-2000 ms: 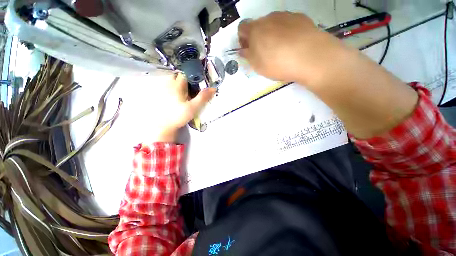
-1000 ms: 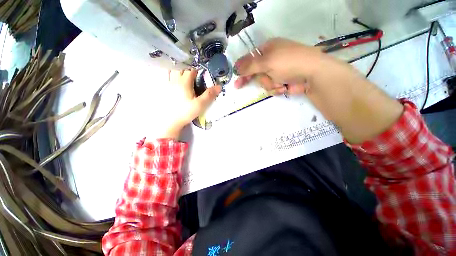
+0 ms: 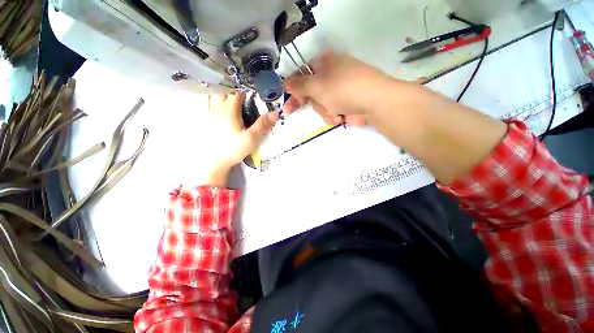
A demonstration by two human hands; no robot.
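Observation:
The white sewing machine head (image 3: 137, 45) reaches in from the upper left. A dark round knob (image 3: 267, 84) sits under it, beside small shiny metal needle parts. My left hand (image 3: 231, 133) lies on the table left of the knob, with thumb and fingers around a dark piece below the machine head. Overexposure hides what it holds. My right hand (image 3: 335, 88) is just right of the needle area, fingers bent and fingertips close together near my left thumb. Whether it holds anything is too blurred to tell.
A large bundle of brown straps (image 3: 39, 247) lies at the left, some ends spread on the white table (image 3: 312, 201). A red-handled tool (image 3: 449, 44) lies behind my right forearm. A thin dark cable (image 3: 552, 78) curves at the right. Ruler marks run along the front edge.
My right hand has moved from the machine bed at upper right in to the needle area, near my left thumb. My left hand stays beside the knob. The camera view has shifted a little.

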